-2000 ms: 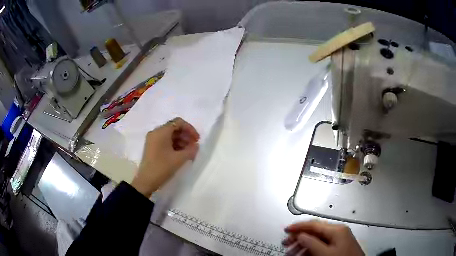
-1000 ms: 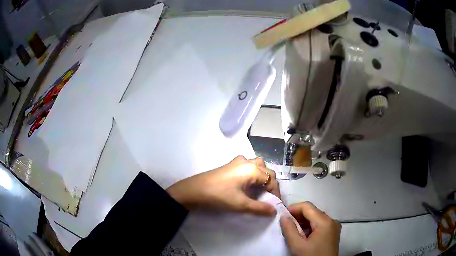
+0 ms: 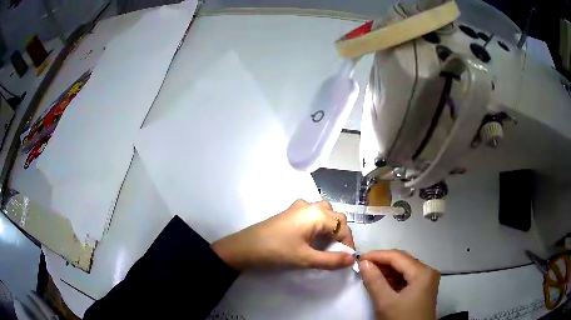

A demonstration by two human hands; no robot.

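Observation:
A white fabric piece (image 3: 216, 131) lies on the white table, its near part under and in front of my hands. My left hand (image 3: 294, 237), with a ring, pinches the fabric's edge between thumb and fingers. My right hand (image 3: 401, 281) pinches the same edge just beside it, the fingertips of both hands almost touching. The pinched edge (image 3: 356, 261) is a small folded bit with a dark spot. The sewing machine head (image 3: 407, 106) stands above and right. Its presser foot area (image 3: 377, 194) and shiny dark plate (image 3: 341, 185) are just beyond my hands.
A lilac-white lamp (image 3: 322, 122) hangs left of the head. A cream tape roll (image 3: 401, 31) sits atop it. A black pad (image 3: 516, 200) lies on the bed, with orange-handled scissors (image 3: 556, 281) at far right. A large white sheet (image 3: 119, 106) covers a printed picture (image 3: 56, 119) at left.
Since two seconds ago both hands have come together at the fabric edge near the needle area. Since one second ago the fingertips have drawn closer together, and the view has shifted slightly.

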